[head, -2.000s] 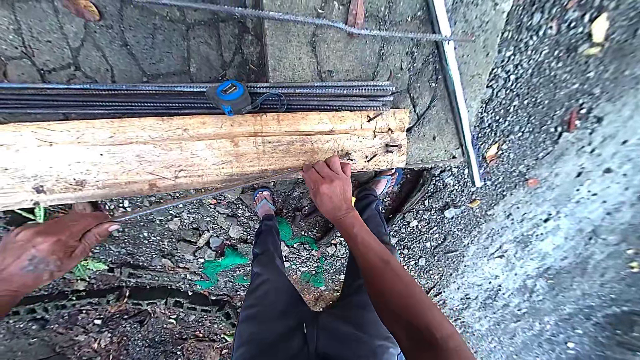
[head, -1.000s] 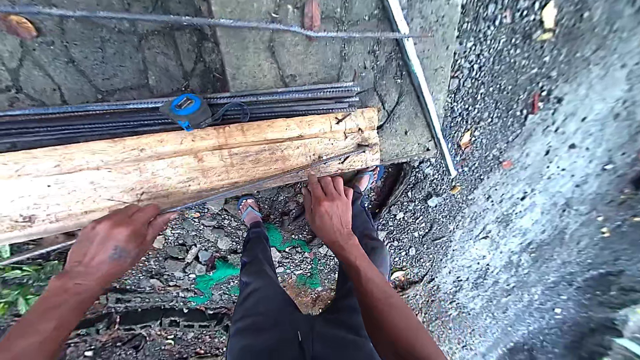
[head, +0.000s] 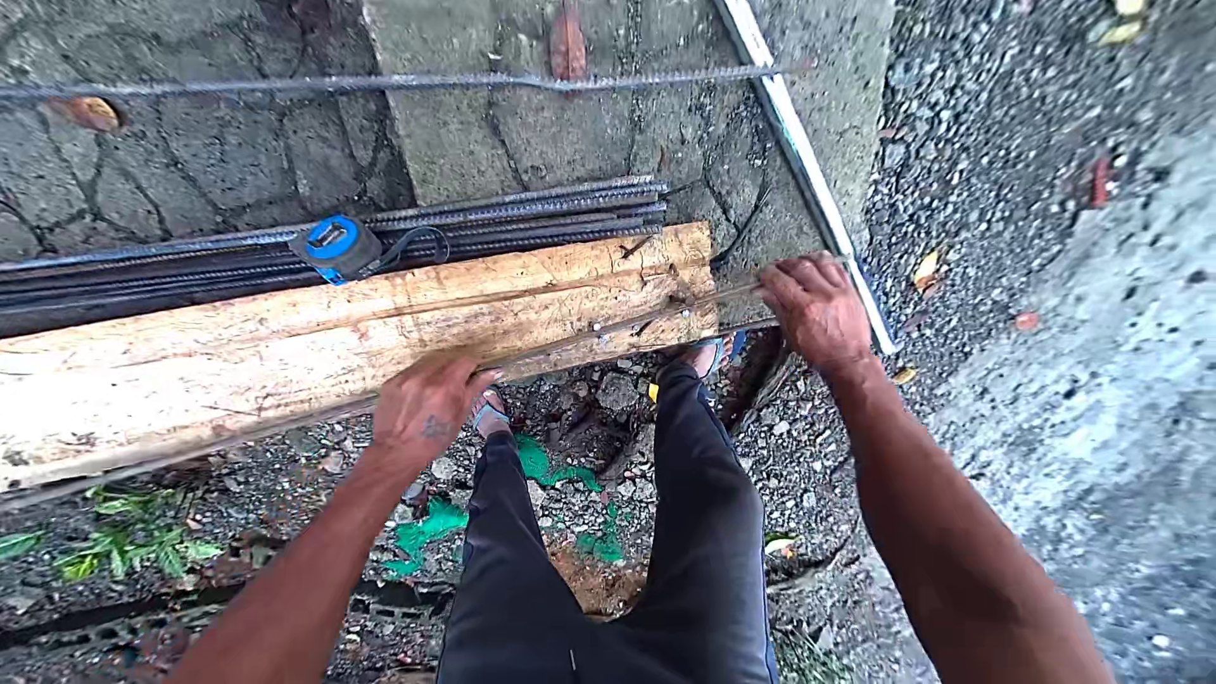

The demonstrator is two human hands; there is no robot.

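A thin steel rod [head: 560,344] lies slantwise over the near edge of a wooden plank [head: 313,351]. My left hand [head: 427,404] is closed around it at the plank's near edge. Beyond the plank's right end, my right hand [head: 819,309] grips the rod near its end. Nails [head: 635,247] stick up from the plank's right part, and the rod passes beside some of them. A blue and black tape measure [head: 337,247] rests on a bundle of ribbed rebar [head: 532,214] behind the plank. The fingertips of both hands are partly hidden.
A single rebar [head: 418,84] crosses the paving at the back. To the right, a pale metal bar [head: 807,171] lies slantwise, close to my right hand. My feet stand on rubble by the plank. Green patches [head: 427,532] and a leafy plant [head: 133,546] are on the near ground.
My right hand has moved right, from the plank's nailed end to past it. My left hand has come rightward along the plank from the far left.
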